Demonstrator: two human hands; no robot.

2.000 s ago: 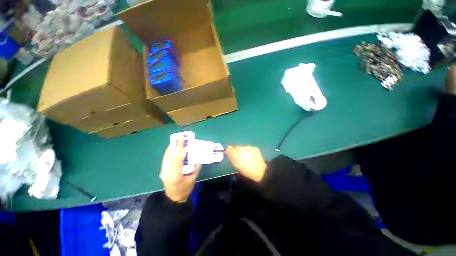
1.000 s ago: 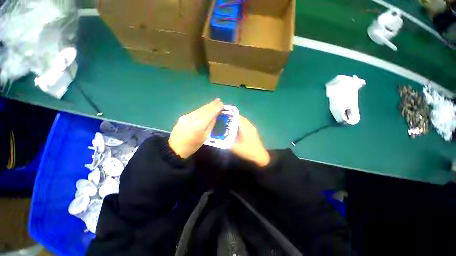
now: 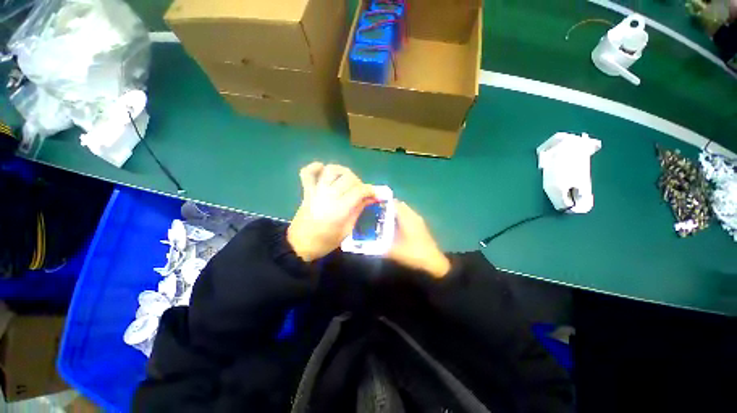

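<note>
A white housing [image 3: 387,242] is held between my two hands at the front edge of the bench, its open side facing up. A blue battery pack [image 3: 369,222] sits inside it, with a bit of red wire at its top. My left hand [image 3: 327,211] grips the left side, its thumb and fingers over the upper left rim. My right hand [image 3: 416,241] holds the right side. Glare hides the housing's detail.
An open carton [image 3: 408,101] with blue packs stands behind, beside stacked closed cartons [image 3: 242,36]. White units with black cables lie right [image 3: 568,171] and left [image 3: 117,137]. Metal parts [image 3: 681,193] lie far right. A blue bin [image 3: 97,298] of white pieces is at lower left. Another white unit [image 3: 621,48] is on the belt.
The view has swung left and down since the oldest frame. The housing has been turned from lying sideways to open side up, showing the blue pack. My left fingers have moved higher over its rim.
</note>
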